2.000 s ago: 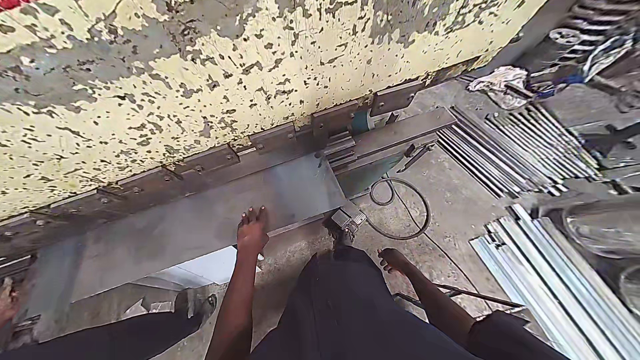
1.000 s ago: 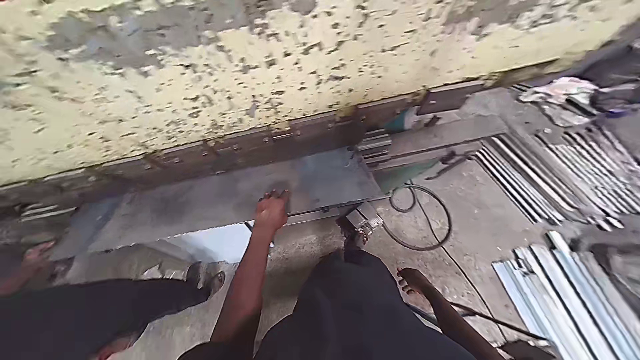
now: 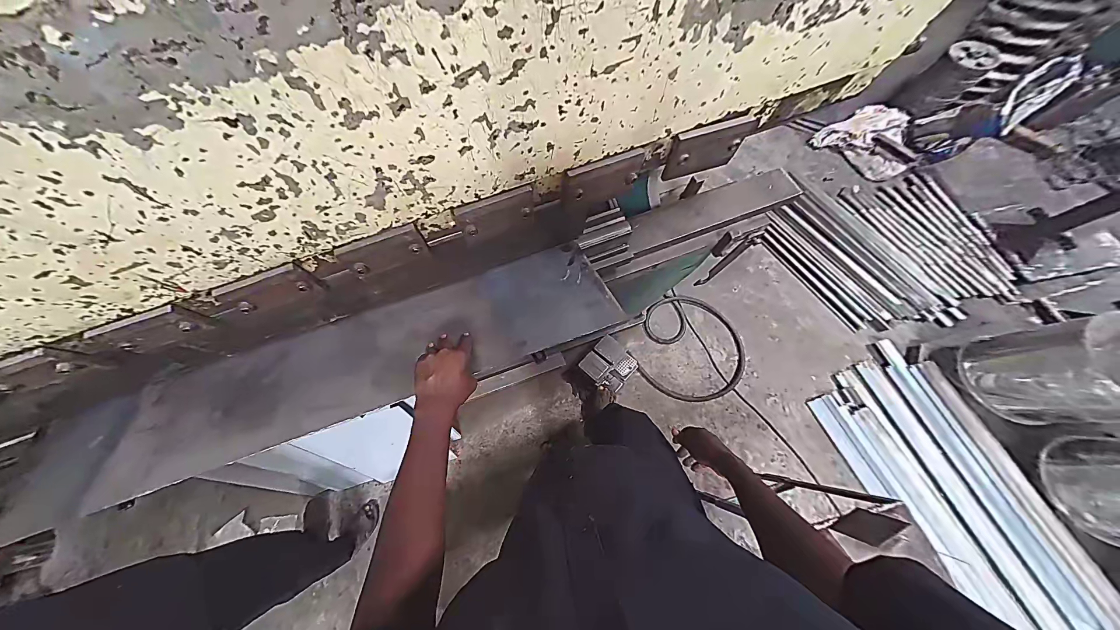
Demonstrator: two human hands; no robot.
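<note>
A long flat metal sheet (image 3: 289,385) lies on the bed of a large press brake with a chipped yellow-painted beam (image 3: 420,114). My left hand (image 3: 446,376) rests on the sheet near its front edge, fingers spread over the surface. A row of bolted clamp plates (image 3: 490,210) runs along the beam's lower edge, just behind the sheet. My right hand (image 3: 704,451) hangs beside my leg, fingers loosely curled, holding nothing that I can see. Near my foot sits a metal foot pedal (image 3: 608,363), with a black cable (image 3: 739,350) looped on the floor beside it.
Bundled metal strips (image 3: 901,245) and long bright metal profiles (image 3: 971,472) lie on the floor at right. Clear plastic-wrapped rolls (image 3: 1024,376) are at the right edge. At lower left another person's dark-clothed leg (image 3: 201,577) stands near the bed. Folded white sheet metal (image 3: 350,451) is below the bed.
My left hand stays on the sheet and my right hand still hangs low. The other person's hand, seen at the left edge earlier, is out of view.
</note>
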